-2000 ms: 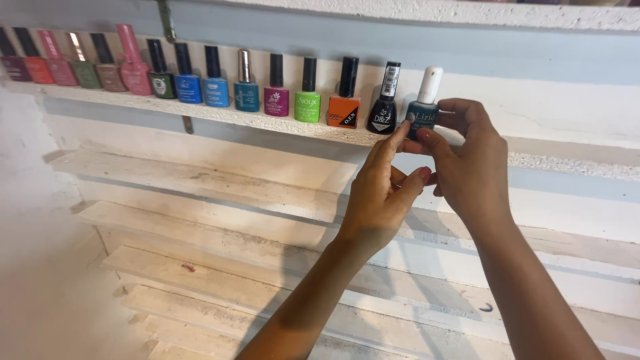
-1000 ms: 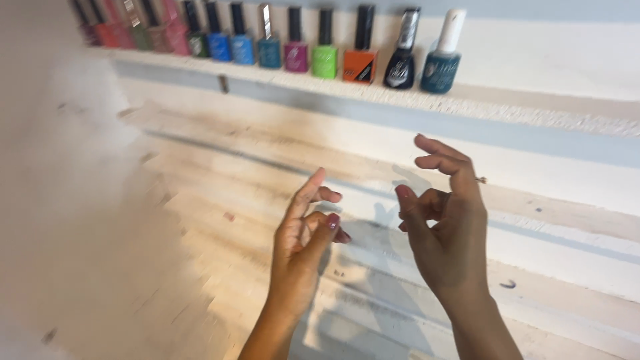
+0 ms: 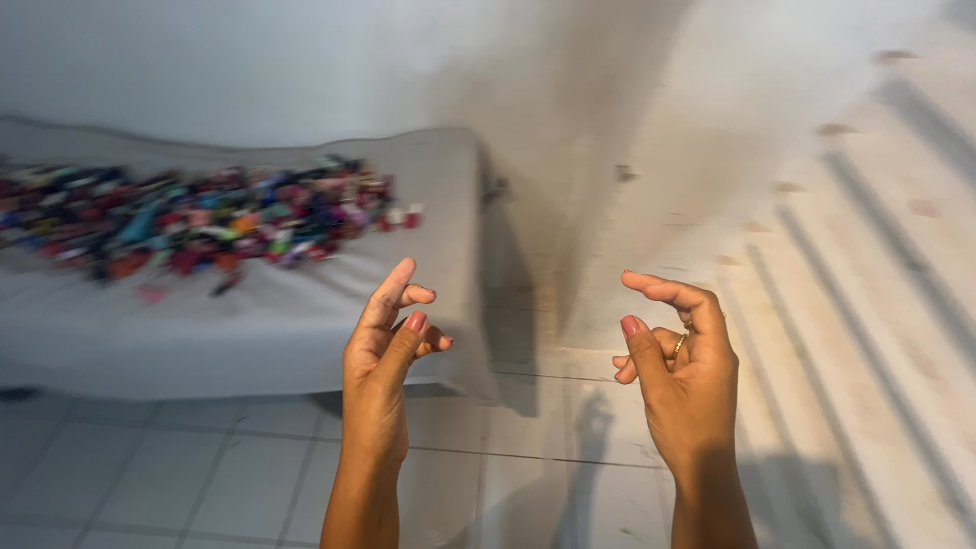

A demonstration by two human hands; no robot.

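My left hand (image 3: 393,358) is raised in mid-air with its fingers apart, and nothing is in it. To its right, at about the same height, my right hand (image 3: 675,354) is also raised, fingers bent and apart, holding nothing; a ring is on one finger. Beyond and to the left of my left hand lies a large heap of nail polish bottles (image 3: 206,217) in many colours, blurred, on a surface draped with a pale cloth (image 3: 229,351). Neither hand touches the bottles.
White slatted shelves (image 3: 854,320) run down the right side, behind my right hand. A pale wall (image 3: 305,69) rises behind the cloth-covered surface. Light floor tiles (image 3: 206,465) lie below, with a shadow of an arm on them.
Two seconds back both hands were at a teal polish bottle on the shelf; one second back they were off it, and it stood at the row's right end. The view has swung far left.
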